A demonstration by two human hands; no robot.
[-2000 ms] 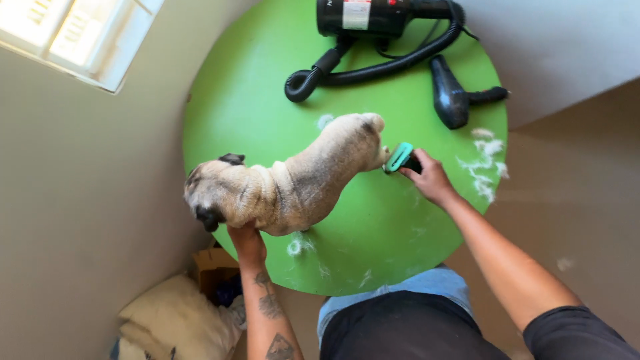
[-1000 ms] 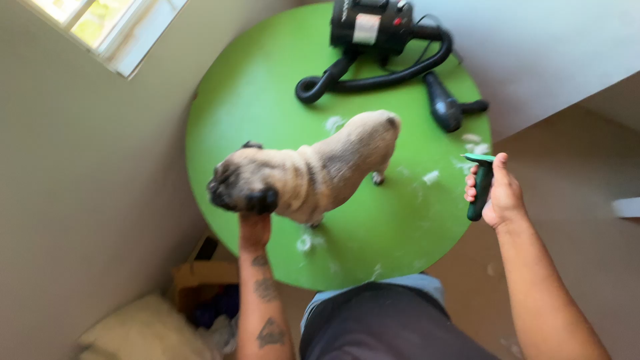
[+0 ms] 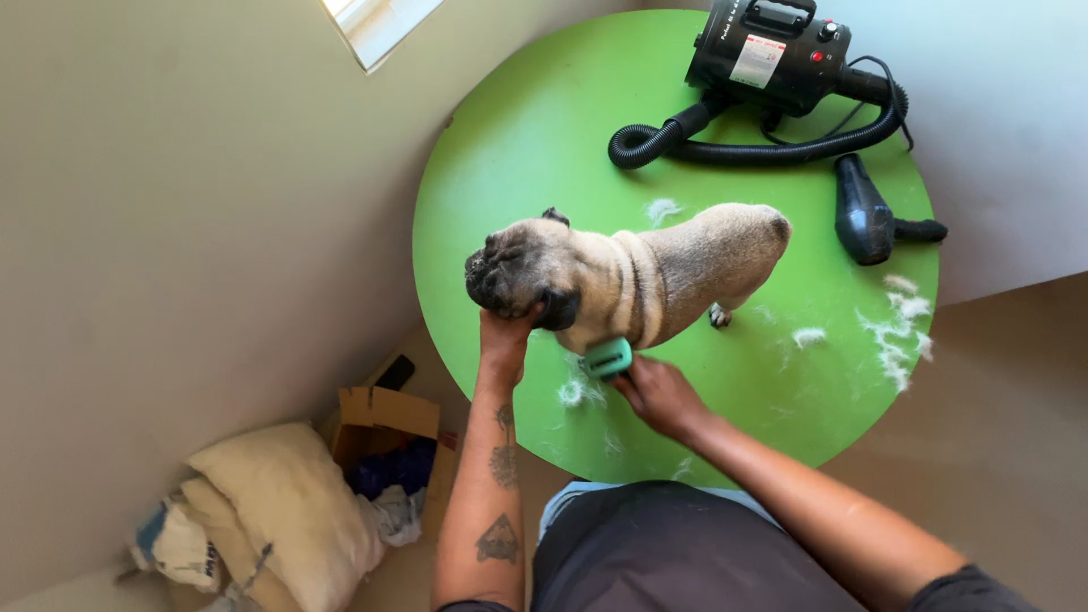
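Observation:
A fawn pug with a dark muzzle (image 3: 710, 259) stands on a round green table (image 3: 484, 161), its head to the left. My left hand (image 3: 507, 340) holds it under the jaw, the fingers partly hidden by the head. My right hand (image 3: 667, 395) grips a pet grooming brush with a teal head (image 3: 609, 359), which is at the dog's lower chest and front leg. Whether the brush presses on the coat cannot be told. Tufts of shed fur (image 3: 574, 391) lie just below the brush, and another tuft (image 3: 661, 210) is behind the dog's back.
A black pet dryer (image 3: 769, 64) with a ribbed hose (image 3: 756, 155) stands at the table's back. A black hair dryer (image 3: 865, 212) lies at the right, near more loose fur (image 3: 897, 331). On the floor at lower left are a cardboard box (image 3: 391, 408) and a beige cushion (image 3: 289, 510).
My right hand has brought the brush from the table's right side over to the dog's chest. My left hand stays under the dog's jaw. Two seconds ago the brush was by its hindquarters.

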